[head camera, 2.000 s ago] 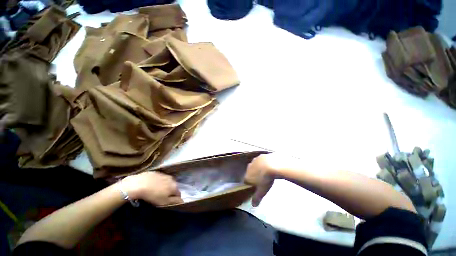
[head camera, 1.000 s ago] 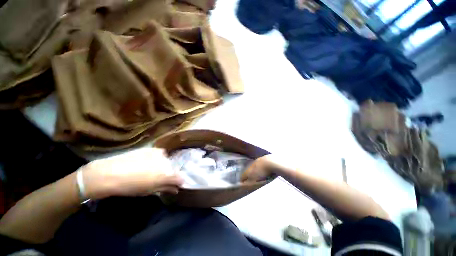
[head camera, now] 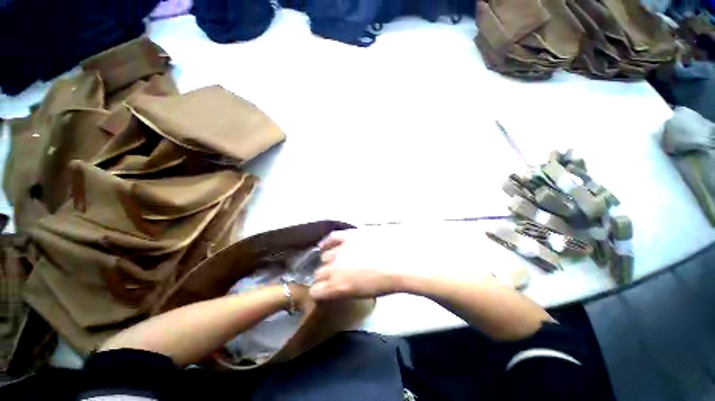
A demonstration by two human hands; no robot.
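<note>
An open brown bag [head camera: 223, 270] stands at the table's front edge, its oval mouth towards me, with crumpled whitish translucent stuffing [head camera: 270, 333] inside. My left forearm, with a bracelet, crosses over the mouth. My left hand [head camera: 304, 296] is at the mouth's right end, mostly hidden behind my right hand, so its grip cannot be told. My right hand [head camera: 341, 274] has its fingers curled over the bag's right rim, against my left hand. A heap of brown bag bodies [head camera: 149, 204] lies directly left of the open bag.
Olive strap bundles [head camera: 564, 204] lie on the white table [head camera: 392, 117] to the right, with a thin grey strap [head camera: 509, 141] beyond them. Brown bag stacks [head camera: 541, 39] are at the far right. Dark navy bags [head camera: 345, 17] line the far side. The table's edge curves at the right.
The view has swung, and the strap bundles show fully again. My left hand has moved across the bag mouth to my right hand. The bag's mouth is more tilted and faces me.
</note>
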